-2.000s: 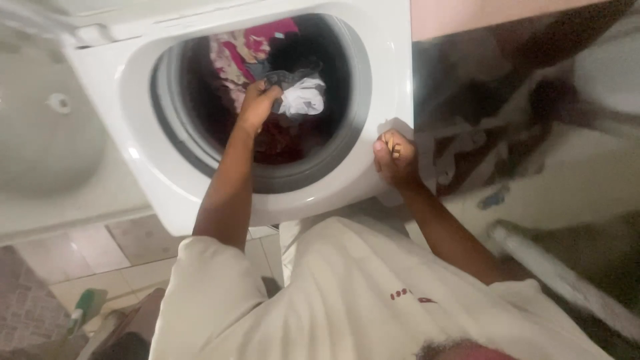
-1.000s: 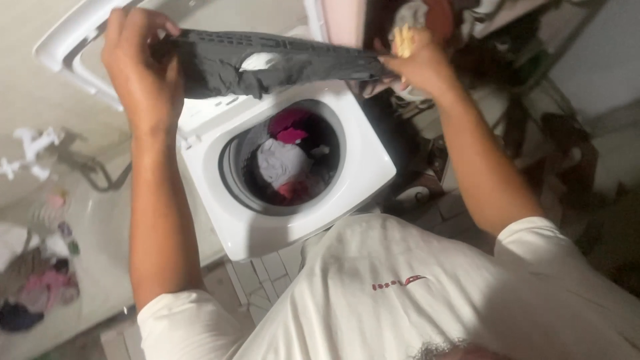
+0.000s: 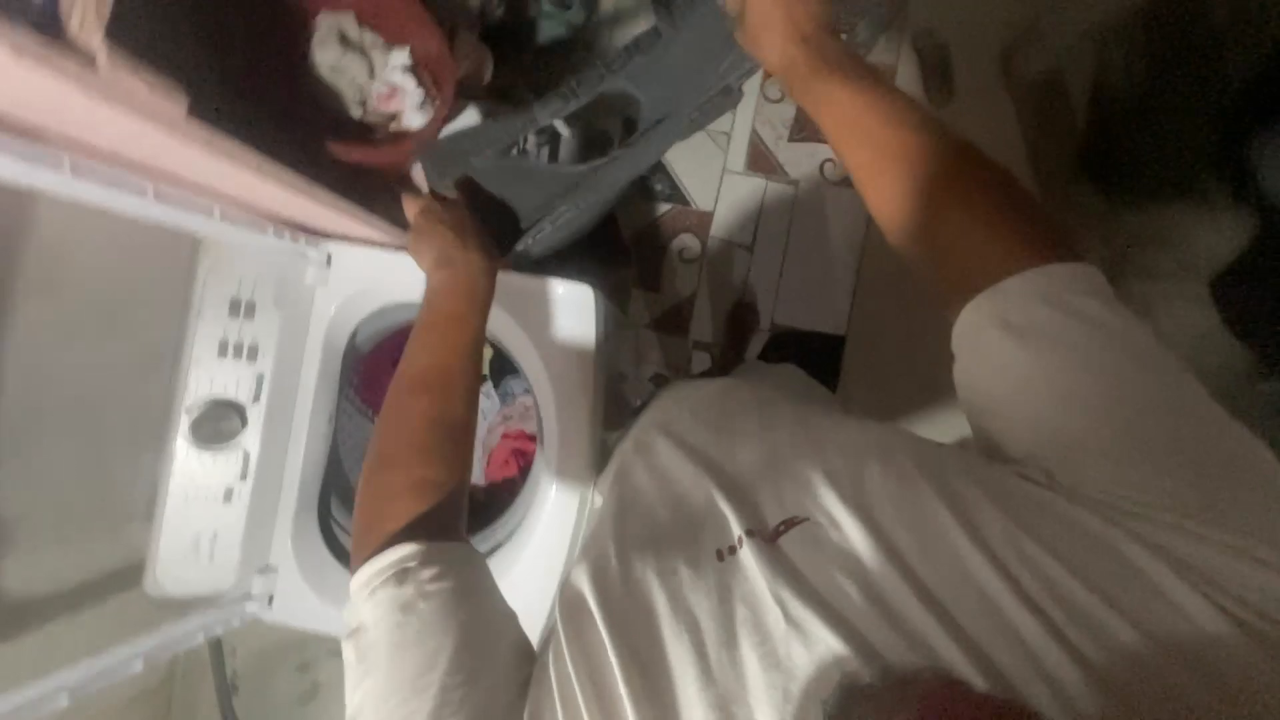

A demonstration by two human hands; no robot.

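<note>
A dark grey garment [image 3: 600,130] is stretched between my two hands, beyond the far side of the washing machine. My left hand [image 3: 452,232] grips its near end, just past the corner of the white top-loading washing machine [image 3: 545,330]. At the top of the view my right hand [image 3: 775,30] holds the other end, its fingers partly cut off by the frame edge. Inside the open drum lie a red cloth [image 3: 512,455], a purple cloth [image 3: 380,372] and paler clothes, partly hidden by my left forearm.
A control panel with a round knob [image 3: 217,423] and the raised lid [image 3: 90,400] are at the left. Beyond the machine, white cloth [image 3: 370,75] lies in a reddish container [image 3: 430,40]. A pink ledge [image 3: 180,130] runs behind the machine. Patterned tiles [image 3: 770,230] cover the floor.
Two seconds ago my left hand was in the drum; one second ago both hands held the grey garment above the machine. It is now off to the machine's side. The view has turned strongly.
</note>
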